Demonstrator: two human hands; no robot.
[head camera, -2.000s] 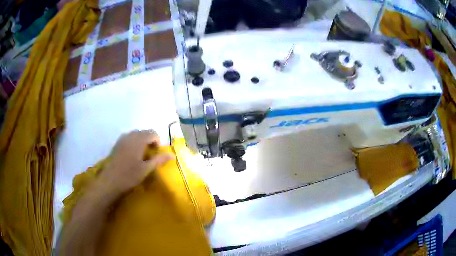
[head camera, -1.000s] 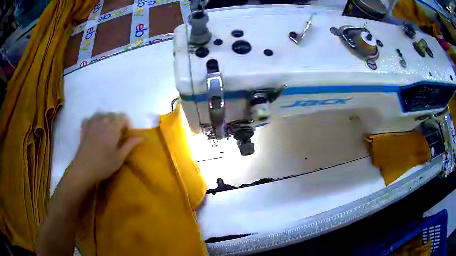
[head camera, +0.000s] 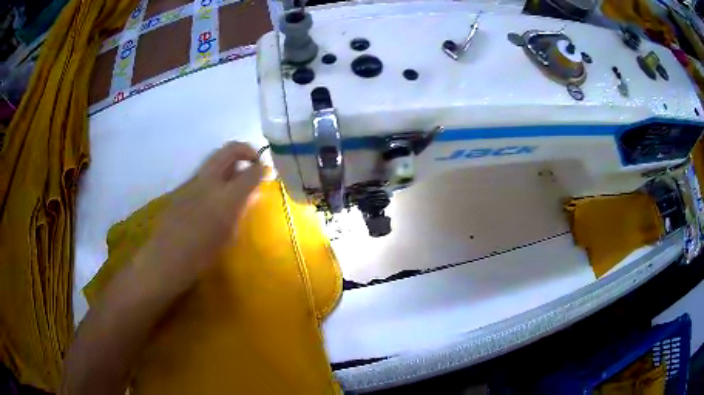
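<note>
A mustard-yellow garment panel (head camera: 231, 308) lies on the white table left of and in front of the white lockstitch machine (head camera: 494, 108). A seam line (head camera: 299, 254) runs along its right part, beside a rounded edge. The panel's upper right edge is close to the lit presser foot area (head camera: 336, 220); whether it lies under the foot is unclear. My left hand (head camera: 220, 193), blurred, is at the panel's top edge, fingers bent near the thin wire guard; its grip is hard to make out. My right hand is not in view.
A long pleated bundle of mustard cloth (head camera: 46, 177) hangs at the left. A small mustard piece (head camera: 615, 230) lies at the machine's right end. A brown board with printed tape (head camera: 166, 50) is behind. A blue basket (head camera: 673, 356) is at the lower right.
Since one second ago, my left hand has moved right and up toward the needle area. The panel's upper part has shifted slightly right, and more cloth shows left of my wrist.
</note>
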